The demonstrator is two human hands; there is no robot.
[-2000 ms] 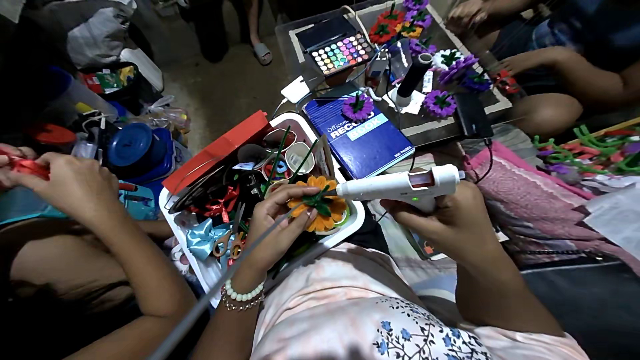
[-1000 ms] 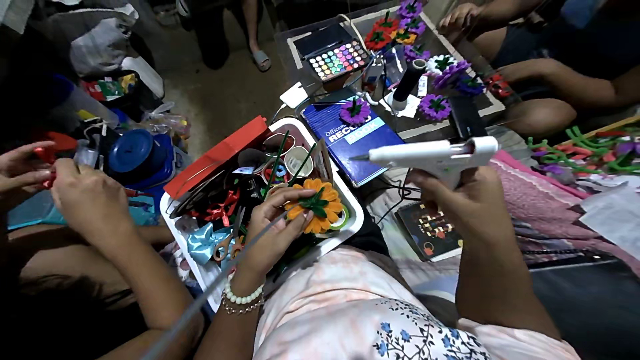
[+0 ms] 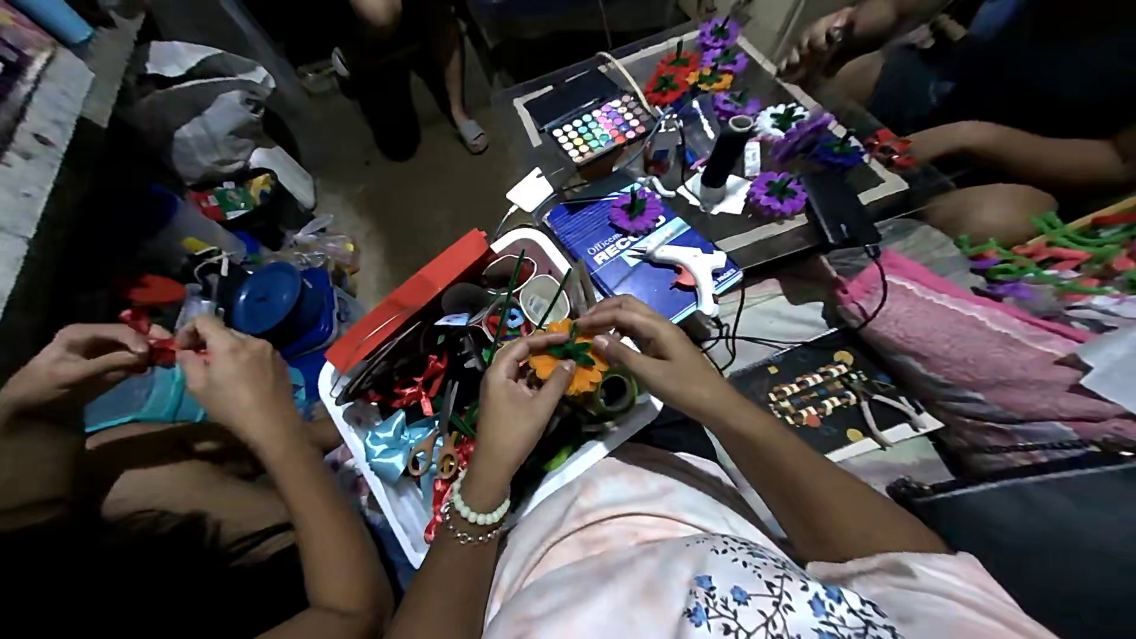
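Note:
My left hand (image 3: 524, 395) holds an orange fuzzy craft flower (image 3: 581, 374) with a green centre, above a white plastic basket (image 3: 568, 479). My right hand (image 3: 643, 351) touches the flower's right edge with bent fingers; whether it grips the petals cannot be told. A white hot glue gun (image 3: 697, 266) lies on a blue record book (image 3: 568, 217), beside a purple flower (image 3: 636, 210). In the basket are scissors with orange handles (image 3: 435, 453), a light blue ribbon bow (image 3: 390, 444), red ribbons (image 3: 426, 386) and several rolls.
Another person's hands (image 3: 222, 373) work with red ribbon at the left. A low table (image 3: 532, 111) bears a colour palette (image 3: 599, 129), a black bottle (image 3: 728, 155) and several craft flowers. Pliers (image 3: 874, 413) and cables lie at the right. Another person sits beyond the table.
The glue gun, earlier in my right hand, now lies on the blue book. My right hand has moved left to the orange flower, which stays in my left hand.

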